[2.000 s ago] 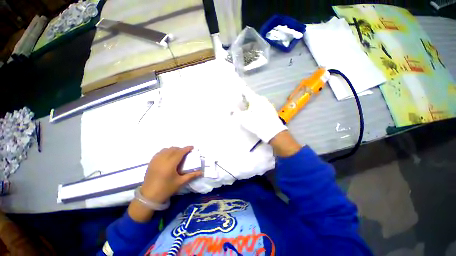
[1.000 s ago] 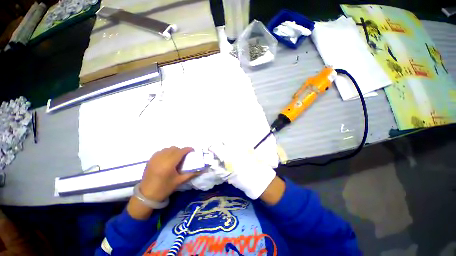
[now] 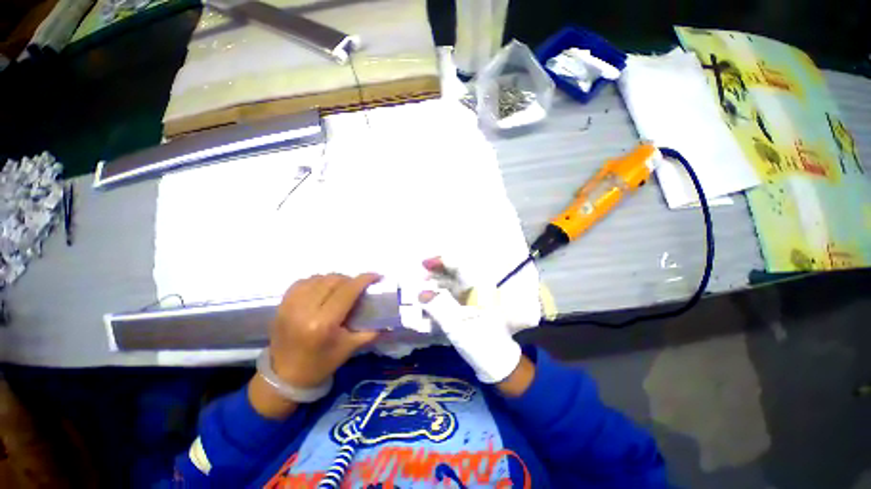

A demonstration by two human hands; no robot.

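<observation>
My left hand (image 3: pixel 320 329), bare with a pale bracelet, grips the right end of a light bar (image 3: pixel 196 329) near the bench's front edge. The bar's grey face is up. A small white end cap (image 3: pixel 413 311) sits at the bar's right end. My right hand (image 3: pixel 477 329), in a white glove with bare fingertips, is just right of the cap, its fingers apart; whether it touches the cap or holds anything small I cannot tell. The orange electric screwdriver (image 3: pixel 602 198) lies on the bench to the right, its bit pointing toward my right hand.
A second light bar (image 3: pixel 210 148) lies behind, beside a foam-topped board (image 3: pixel 296 81) bearing another bar. A clear screw container (image 3: pixel 514 94), a blue tray (image 3: pixel 580 65), a white folded sheet (image 3: pixel 688 124) and a printed sheet (image 3: pixel 793 143) stand rightward. White pieces (image 3: pixel 31 215) are heaped far left. White padding (image 3: pixel 229 229) lies underneath.
My right hand has come from near the screwdriver's nose to the bar's right end. The held bar has turned from its white face to its grey face. The view has shifted slightly.
</observation>
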